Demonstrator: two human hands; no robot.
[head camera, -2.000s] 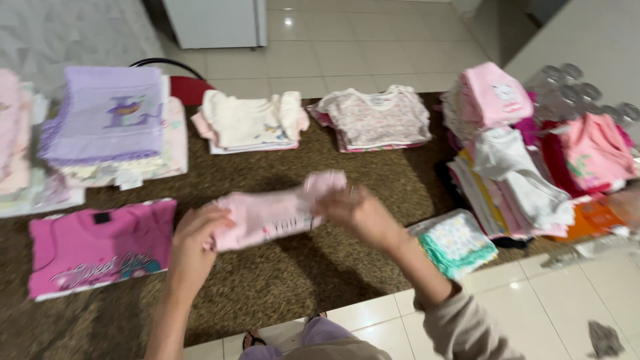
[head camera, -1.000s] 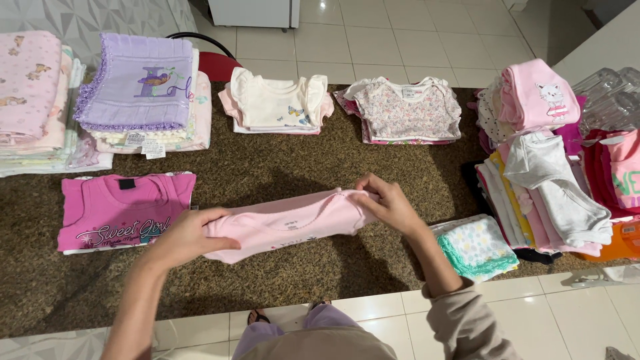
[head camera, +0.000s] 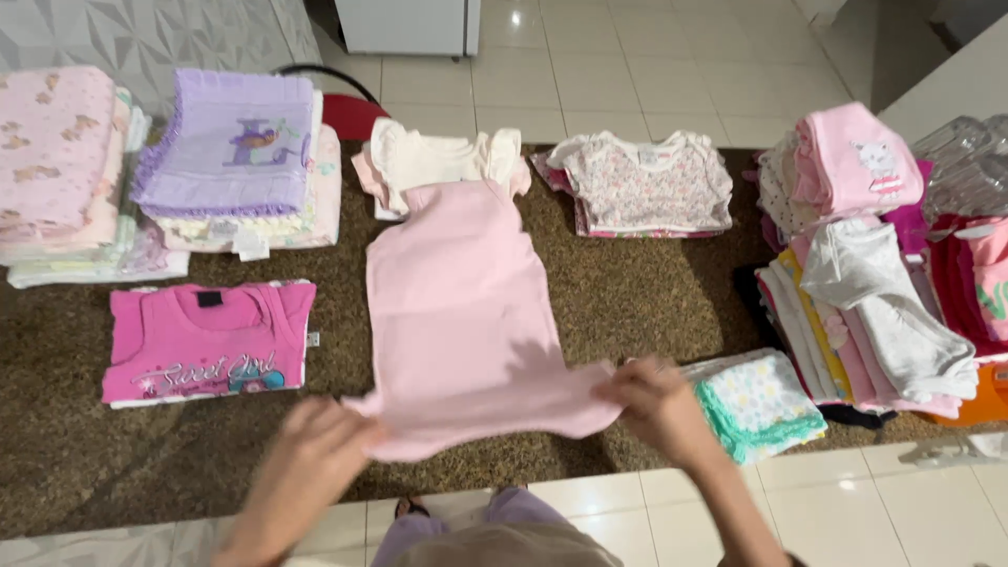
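A light pink baby bodysuit (head camera: 465, 307) lies spread over the granite counter, its narrow far end overlapping the stack with the white ruffled baby top (head camera: 449, 156). My left hand (head camera: 319, 445) grips its near left corner, and my right hand (head camera: 650, 398) grips its near right corner; both hands are somewhat blurred. Left of the bodysuit is a folded bright pink tank top (head camera: 213, 339) with printed writing. Beyond my right hand, folded floral baby bodysuits (head camera: 654, 189) lie at the far edge. A white cloth with a green crocheted border (head camera: 760, 405) sits just right of my right hand.
Folded blankets (head camera: 55, 157) and a purple fringed towel (head camera: 244, 142) are stacked at the far left. Piles of folded clothes, including grey pants (head camera: 882, 299) and a pink garment with an animal print (head camera: 858, 161), fill the right side. Clear plastic containers (head camera: 965, 165) stand behind them.
The pink bodysuit, held folded across between both hands a second ago, is now opened out lengthwise on the counter. Its printed writing, visible before, no longer shows.
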